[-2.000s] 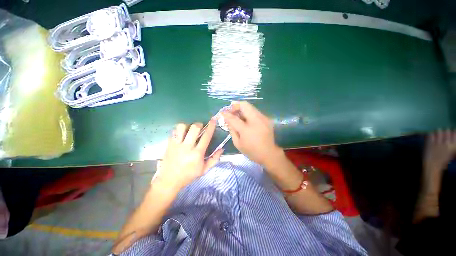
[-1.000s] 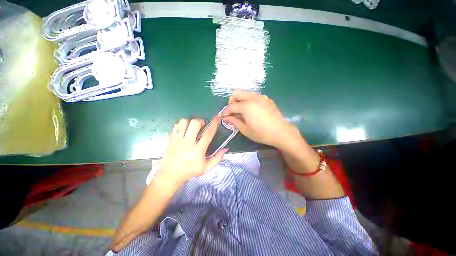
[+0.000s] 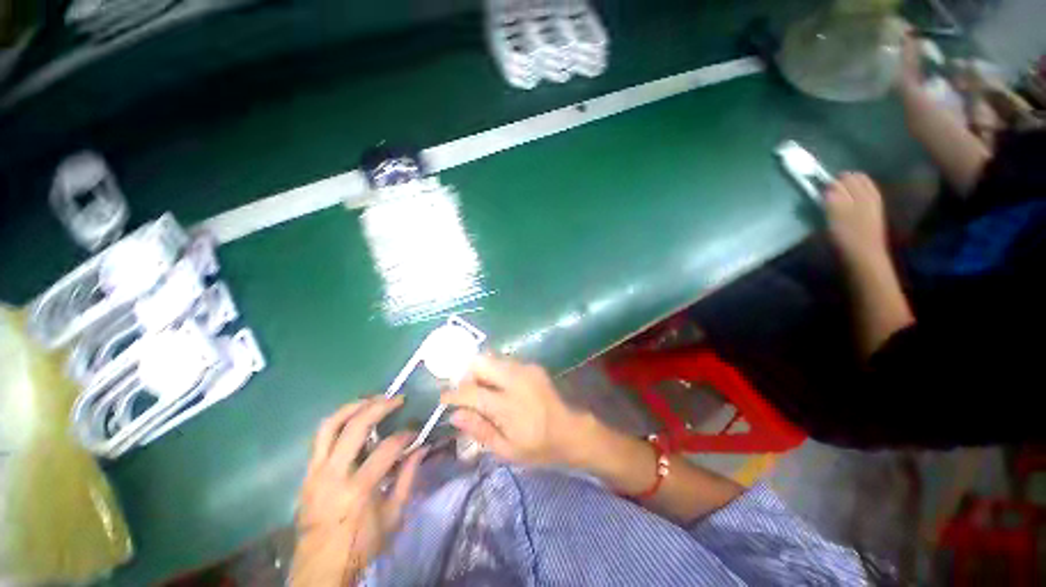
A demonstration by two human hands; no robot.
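Observation:
A single white plastic frame (image 3: 449, 351) is held between my hands at the table's near edge, its round disc end pointing away from me. My left hand (image 3: 353, 459) grips the looped near end. My right hand (image 3: 516, 407) holds the frame's right side just below the disc. Whether a strip is in my right fingers cannot be told. A pile of thin white strips (image 3: 422, 252) lies on the green top just beyond the frame. A dark round holder (image 3: 393, 167) sits at its far end.
Stacked white frames (image 3: 149, 361) stand at left beside a yellow bag (image 3: 57, 493). More frames (image 3: 547, 44) lie across the pale strip. At right, another person's hand (image 3: 855, 212) touches a white part (image 3: 803, 167). A red stool (image 3: 717, 401) stands below the table.
The view has turned to the right, bringing another person into sight. The frame's disc end, covered by my right fingers before, now shows; my right hand has moved down its right side.

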